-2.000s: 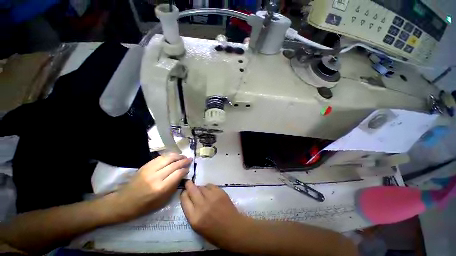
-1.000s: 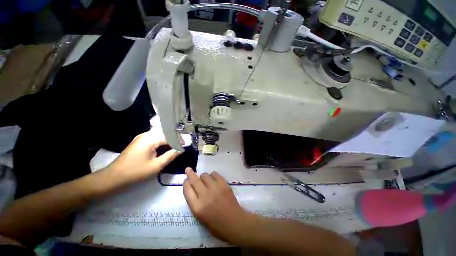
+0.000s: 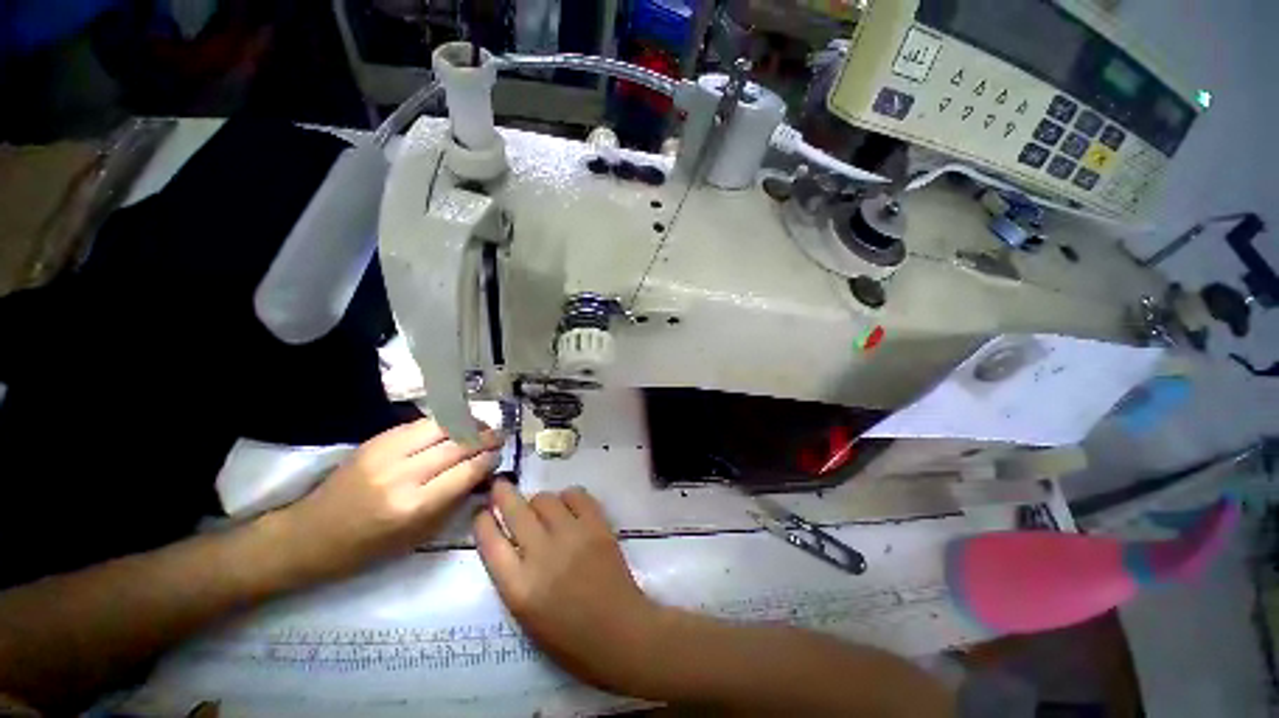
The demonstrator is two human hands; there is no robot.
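My left hand (image 3: 400,484) lies flat with its fingertips on a small white piece (image 3: 490,415) under the needle area of the sewing machine (image 3: 673,281). My right hand (image 3: 568,568) is just in front, its fingertips pressed down at a narrow black strip of fabric (image 3: 506,456) beside the white piece. The presser foot is mostly hidden behind the machine head and fingers. A large black garment (image 3: 168,337) lies heaped left of the machine. A soft white cloth (image 3: 274,474) shows beside my left wrist.
Thread snips (image 3: 814,540) lie right of my right hand. A pink object (image 3: 1045,578) is at the right table edge. A white paper (image 3: 1031,400) hangs on the machine. A lamp (image 3: 320,246) hangs left of the head. The control panel (image 3: 1024,105) is top right. A printed ruler (image 3: 379,648) runs along the front.
My left hand has come down from the raised grip of a second ago to lie flat beside the needle. The black piece seen wide in front of the foot is now mostly covered. The view has shifted slightly.
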